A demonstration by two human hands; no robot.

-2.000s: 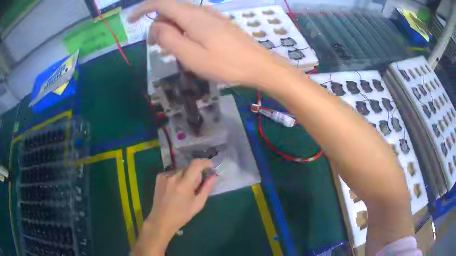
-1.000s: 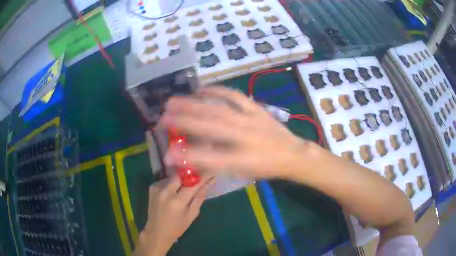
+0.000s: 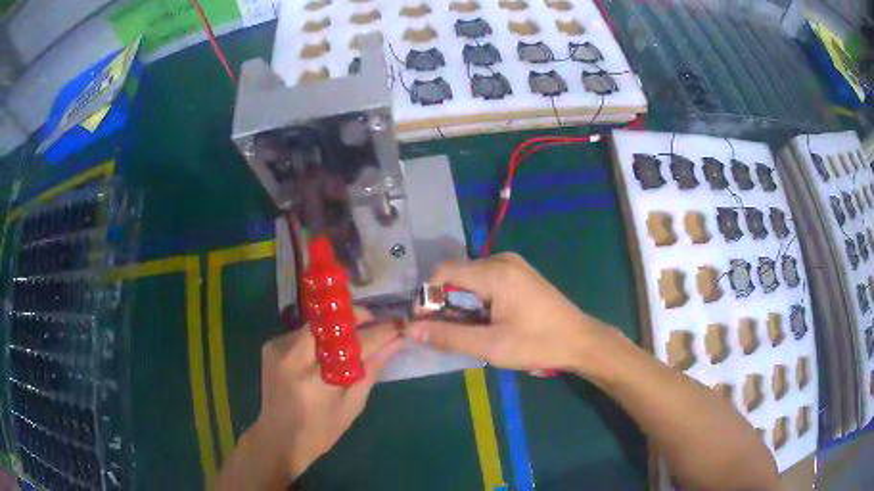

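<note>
The silver test fixture (image 3: 316, 110) stands on its grey base plate (image 3: 436, 206). Its red ribbed toggle handle (image 3: 332, 321) is lowered towards me. My right hand (image 3: 508, 312) holds the white test lead connector (image 3: 450, 300) at the fixture's front right, its metal end pointing left. The red test lead (image 3: 508, 182) runs back from that hand. My left hand (image 3: 311, 388) is at the fixture's front, partly behind the red handle, its fingertips close to the right hand's. Its fingers appear pinched on something thin, probably the part's lead wire, too small to make out. The part in the fixture is hidden.
A foam tray (image 3: 537, 115) with dark parts and tan cut-outs lies behind the fixture. Another foam tray (image 3: 733, 316) lies right, more at the far right (image 3: 839, 288). A clear blister tray (image 3: 67, 336) is left. A blue box (image 3: 86, 115) stands back left. Clear ribbed trays (image 3: 719, 62) lie back right.
The red handle has come down over the fixture's front. My right hand has left the handle, moved to the front right and taken hold of the connector, which lay on the mat.
</note>
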